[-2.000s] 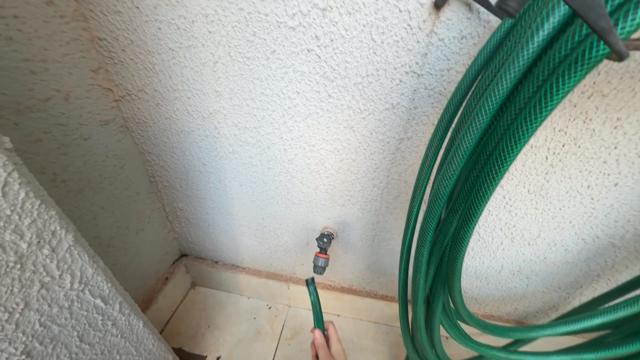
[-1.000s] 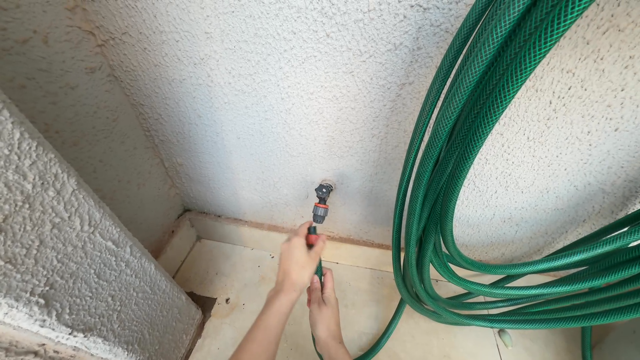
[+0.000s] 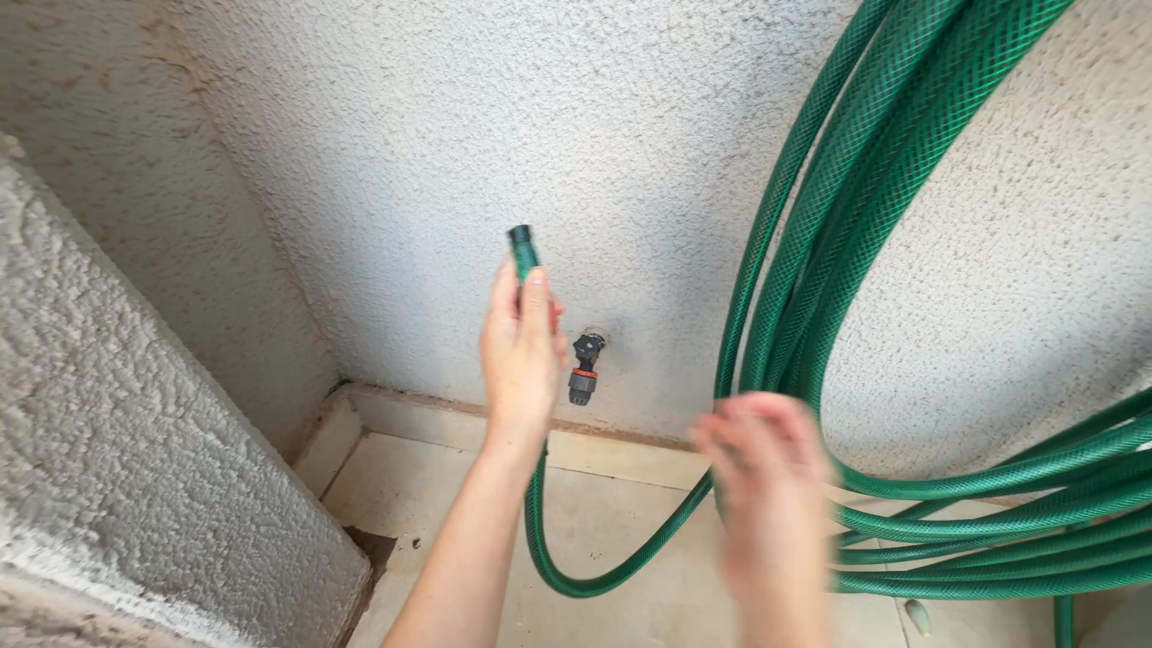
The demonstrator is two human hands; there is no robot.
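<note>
My left hand (image 3: pixel 522 351) grips a green garden hose (image 3: pixel 585 587) near its end, which points up with a dark tip. Something red shows beside its fingers. Down to the right of that hand, a tap (image 3: pixel 589 346) on the wall carries a grey hose connector (image 3: pixel 581 385) with an orange ring; the hose end is apart from it. Blurred by motion, my right hand (image 3: pixel 765 450) is in front of the hanging hose coil (image 3: pixel 864 225), its fingers partly spread; no object can be made out in it.
A rough white wall (image 3: pixel 450 135) rises behind the tap, and a textured pillar (image 3: pixel 153 405) stands at the left. Pale floor tiles (image 3: pixel 648 621) lie below, with a broken dark patch (image 3: pixel 373 544) by the pillar. The coil takes up the right side.
One second ago both hands were on the hose just below the connector. Now my left hand has raised the hose end up beside the tap, and my right hand has moved off to the right.
</note>
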